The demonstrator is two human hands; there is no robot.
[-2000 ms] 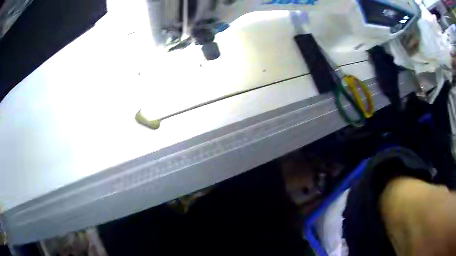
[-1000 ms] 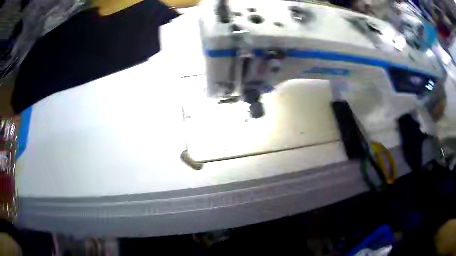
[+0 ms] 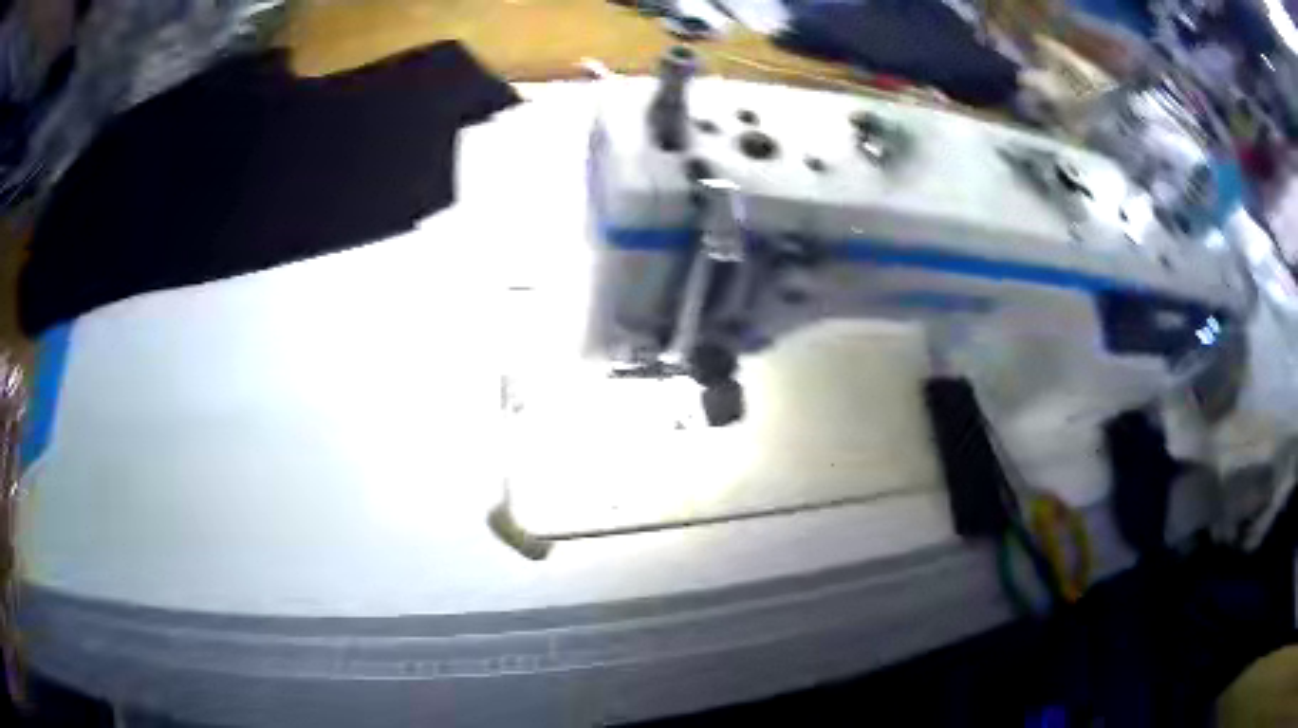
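Observation:
No cloth is under the needle of the white sewing machine (image 3: 925, 213). The dark round knob-like piece (image 3: 722, 387) is just right of the presser foot (image 3: 648, 367). Black cut panels (image 3: 256, 192) lie flat at the far left of the table. A blurred patch of skin, part of my right hand or forearm (image 3: 1261, 691), is cut off at the lower right edge; its fingers and anything held are not visible. My left hand is out of the picture.
Scissors (image 3: 1056, 548) with green and yellow loops lie beside a black strip (image 3: 968, 455) at right. A black scrap (image 3: 1139, 477) lies farther right. A small tan piece (image 3: 517, 532) is at the bed plate's corner. A grey edge (image 3: 470, 654) runs along the front.
The view has swung up and left, showing more of the machine top and panels. The skin patch at lower left has left the picture; the forearm at right is now mostly cut off.

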